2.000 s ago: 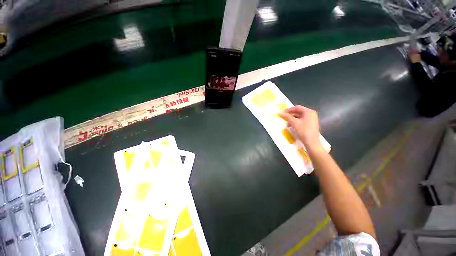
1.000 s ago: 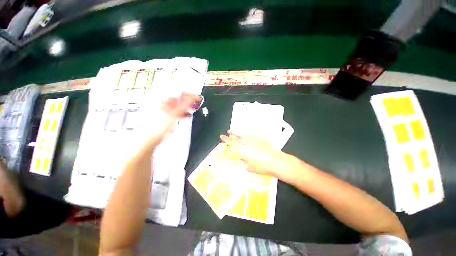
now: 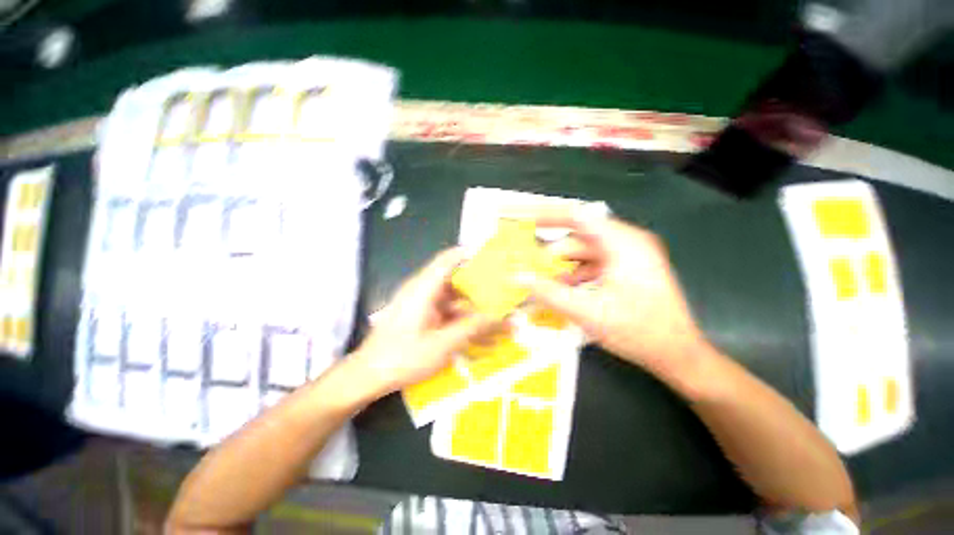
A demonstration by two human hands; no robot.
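Observation:
My left hand point(image 3: 418, 319) and my right hand point(image 3: 628, 293) hold a yellow adhesive piece point(image 3: 502, 266) between them, over the central sticker sheets point(image 3: 502, 434). The piece is tilted, with its left edge at the left fingers and its right side under the right fingers. Blur hides whether a phone frame lies under it. The central sheets overlap at an angle, white with large yellow rectangles, partly hidden by both hands. The whitish frame tray point(image 3: 282, 282) is left of my left hand and holds rows of thin frames; the back row shows yellow borders.
A white sheet stack with smaller yellow pieces point(image 3: 849, 313) lies at the right. Another yellow-patterned sheet point(image 3: 21, 261) is at the far left. A dark block-shaped stand point(image 3: 785, 125) is at the upper right. Printed tape point(image 3: 544, 125) runs along the bench's far edge, before the green belt.
My left hand has moved from over the tray to the central sheets and joined my right hand. A yellow piece now shows held between them. On the right-hand sheet, a lower row of pieces no longer shows.

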